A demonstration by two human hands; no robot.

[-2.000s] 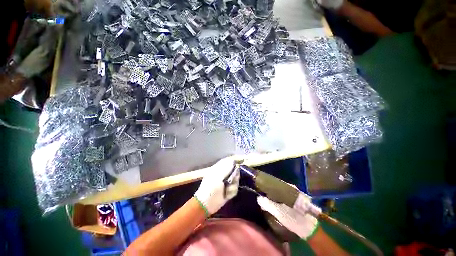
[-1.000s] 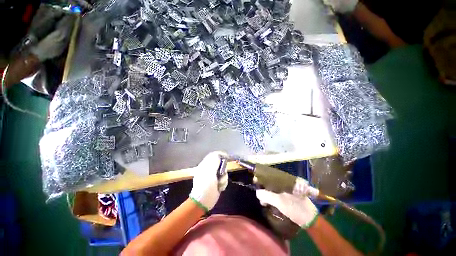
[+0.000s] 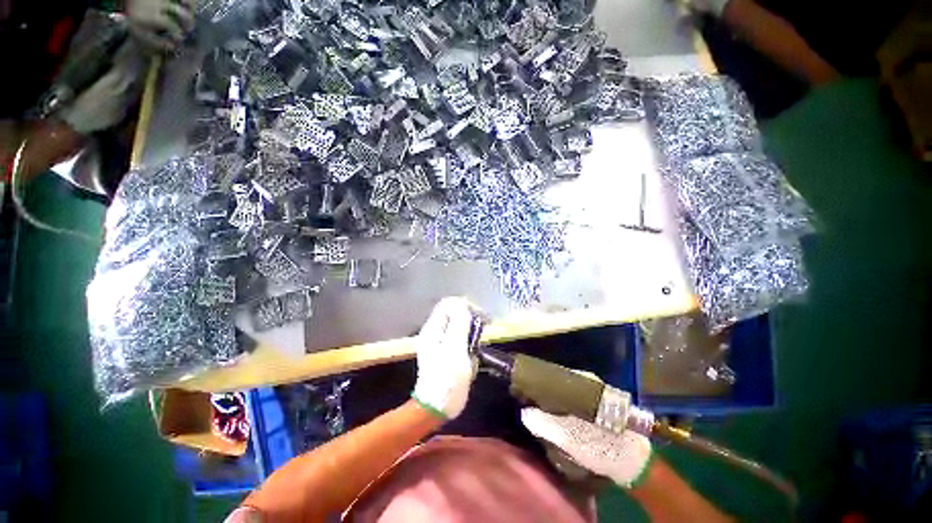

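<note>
My left hand (image 3: 447,358), in a white knit glove with a green cuff edge, is at the near table edge. It holds a small dark metal bracket (image 3: 475,329), mostly hidden by the fingers. My right hand (image 3: 593,445), gloved alike, is under the air screwdriver (image 3: 557,390), which has an olive-brown barrel and silver rear collar. The tool's dark nose points left and meets or nearly meets the bracket; contact is too blurred to tell. A heap of metal brackets (image 3: 388,112) covers the table's far part. Thin blue-silver screws (image 3: 503,230) lie in a loose pile nearer me.
Clear bags of small silver pieces lie at left (image 3: 164,281) and right (image 3: 731,194). Blue bins (image 3: 756,358) and a brown cardboard box (image 3: 199,419) are below the yellowish table edge (image 3: 337,368). Other workers' gloved hands (image 3: 97,97) show at both upper sides.
My left hand has moved right and turned, bringing the bracket to the tool's nose. The tool has dropped slightly lower in view. Another worker's gloved hand now shows at the table's upper left corner.
</note>
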